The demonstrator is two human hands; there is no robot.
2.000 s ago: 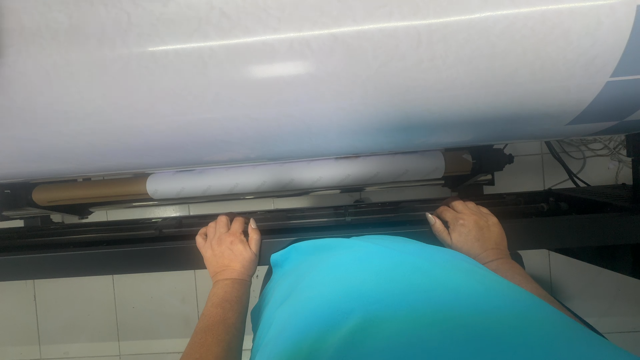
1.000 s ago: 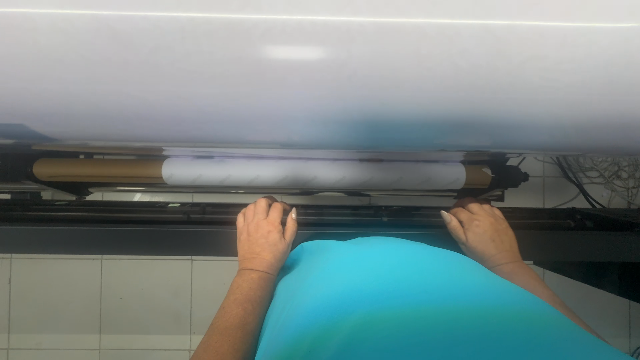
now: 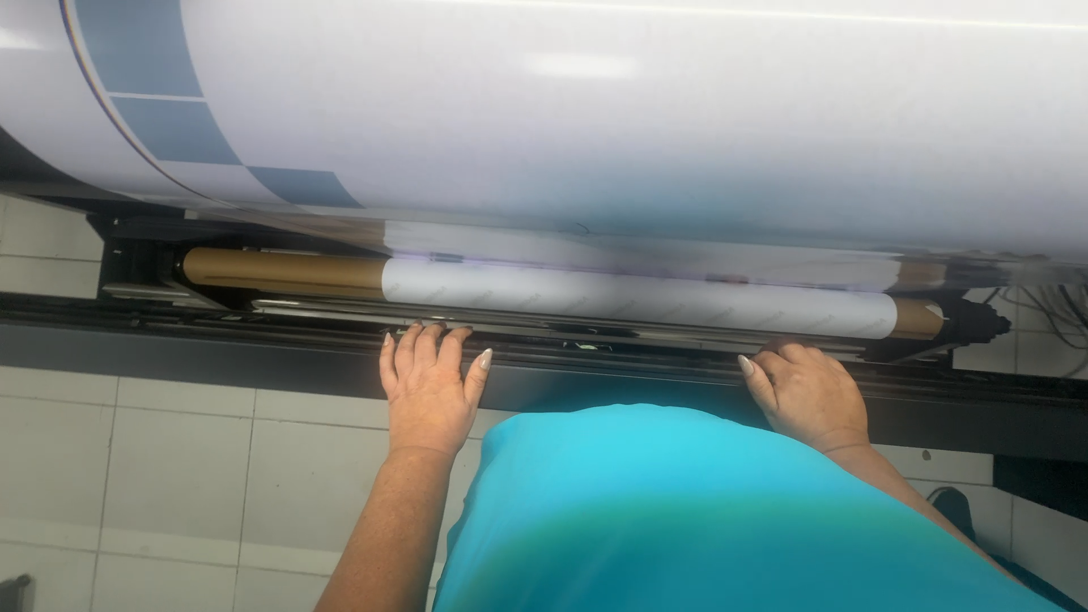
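My left hand [image 3: 429, 378] rests palm down on the dark metal beam [image 3: 195, 353] of a large-format printer, its fingers over the far edge and holding nothing. Farther right, my right hand [image 3: 807, 387] lies on the same beam with its fingers curled over; whether they grip anything is hidden. Beyond both hands is a roll of white media [image 3: 637, 293] on a brown cardboard core [image 3: 280, 272], which shows at both ends. Above it hangs a wide, glossy printed sheet [image 3: 595, 127], white with blue blocks at the left.
A black roll holder [image 3: 977, 325] supports the core's right end, with loose cables [image 3: 1054, 310] beyond it. A black bracket [image 3: 140, 259] stands at the left end. Pale floor tiles [image 3: 178, 467] show below the beam. Part of a dark shoe [image 3: 952, 510] is at lower right.
The view has swung left, bringing the blue blocks at the sheet's left side and the left bracket into sight. Both hands are still at the beam.
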